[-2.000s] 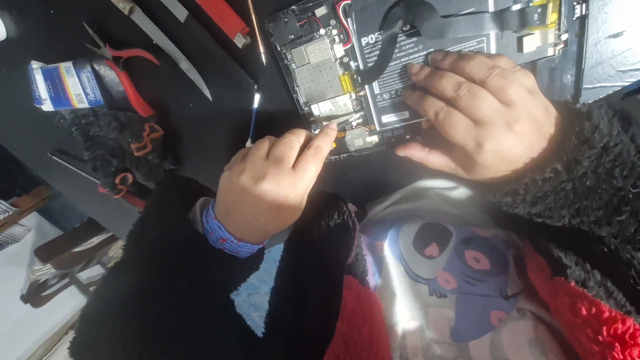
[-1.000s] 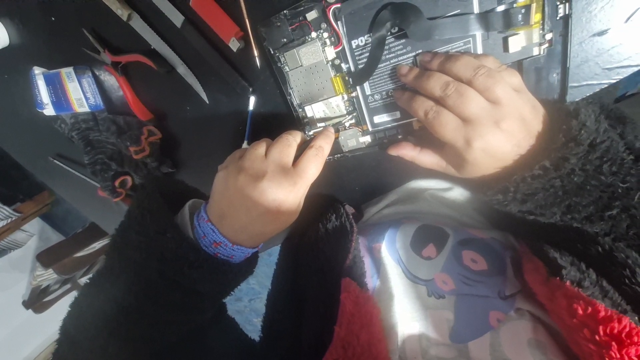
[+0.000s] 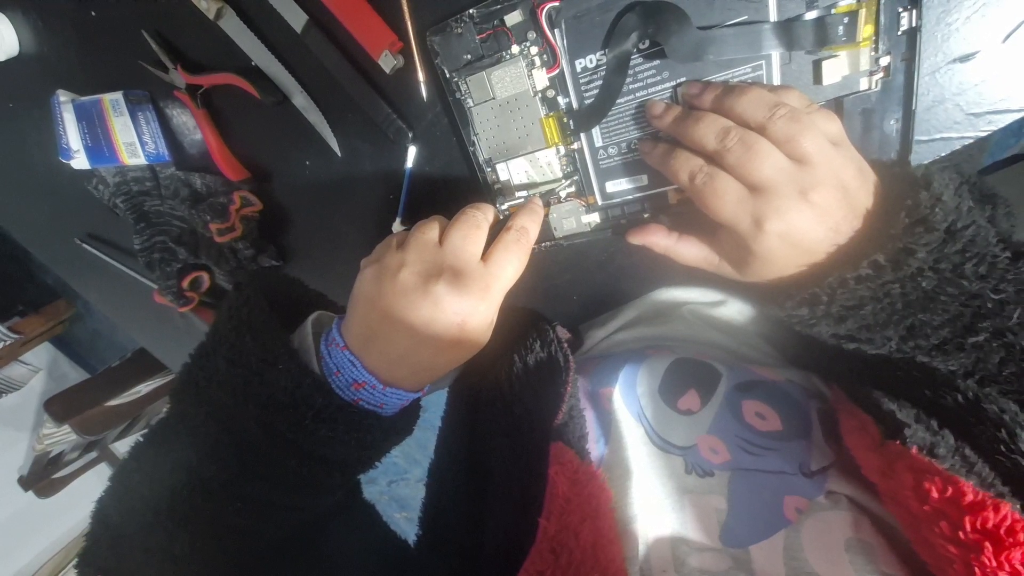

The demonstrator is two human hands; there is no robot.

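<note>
An opened tablet lies on the black table, showing its circuit board (image 3: pixel 512 120), a black battery pack (image 3: pixel 624 148) bearing writing, and a black ribbon cable (image 3: pixel 720 40) looping over the battery. My left hand (image 3: pixel 440 288), with a blue beaded bracelet (image 3: pixel 360 376) at the wrist, has its index fingertip on the board's lower edge, beside a small metal part (image 3: pixel 570 219). Whether it pinches anything is hidden, as the thumb is out of sight. My right hand (image 3: pixel 760 176) rests with fingers spread over the battery's right part, its thumb near the tablet's lower edge.
Left of the tablet lie a cotton swab (image 3: pixel 406 188), a thin copper-coloured pointed tool (image 3: pixel 414 48), a red lighter (image 3: pixel 364 32), a serrated knife (image 3: pixel 276 80), red-handled pliers (image 3: pixel 200 100), a cigarette pack (image 3: pixel 112 130), a dark patterned cloth (image 3: pixel 176 216) and a metal shaft (image 3: pixel 116 262).
</note>
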